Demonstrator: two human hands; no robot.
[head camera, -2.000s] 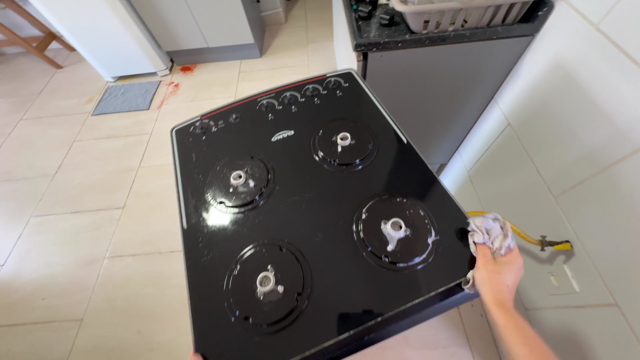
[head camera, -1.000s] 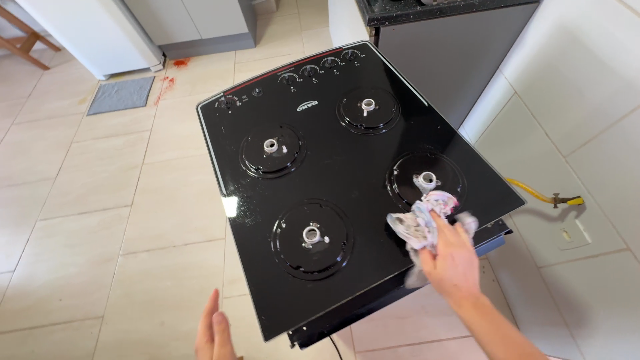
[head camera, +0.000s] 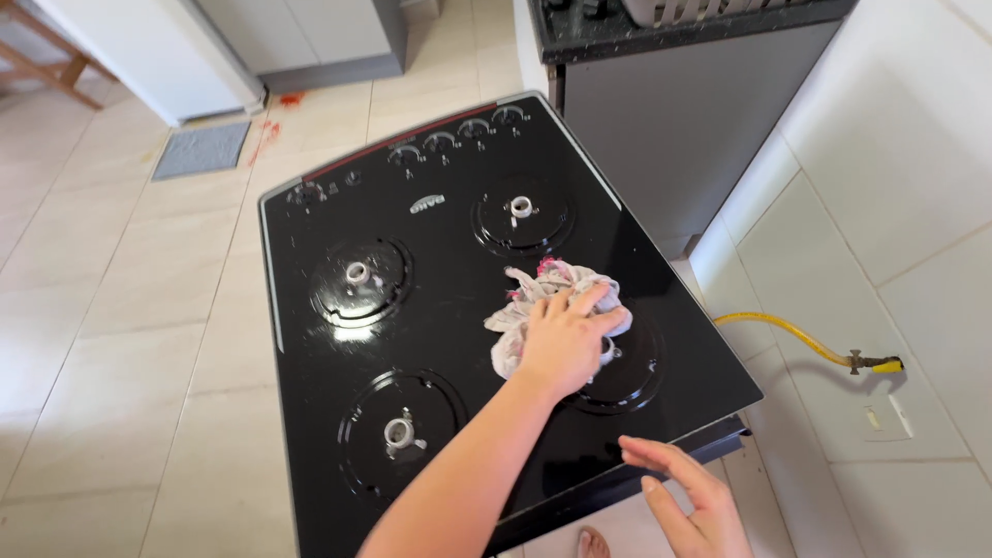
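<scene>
My left hand (head camera: 566, 337) lies palm down on a crumpled white cloth with pink parts (head camera: 515, 345), its fingers curled into the folds. The cloth rests on the glossy black glass top of a gas cooktop (head camera: 465, 325), partly over the burner recess at the near right. Metal burner bases stand bare in the recesses, among them the near left one (head camera: 399, 432) and the far right one (head camera: 521, 206). My right hand (head camera: 690, 496) is beside the near edge of the cooktop, with nothing in it and its fingers apart.
A yellow gas hose (head camera: 783, 329) runs from behind the cooktop to a valve on the tiled wall. Beyond the far right edge stand a grey cabinet (head camera: 666, 132) and a dark countertop (head camera: 566, 43) with a basket. A grey mat (head camera: 203, 147) and red stains (head camera: 271, 130) are on the floor.
The cloth was in my right hand; my left hand is now on it, farther in on the glass. My right hand has let go and drawn back to the near edge.
</scene>
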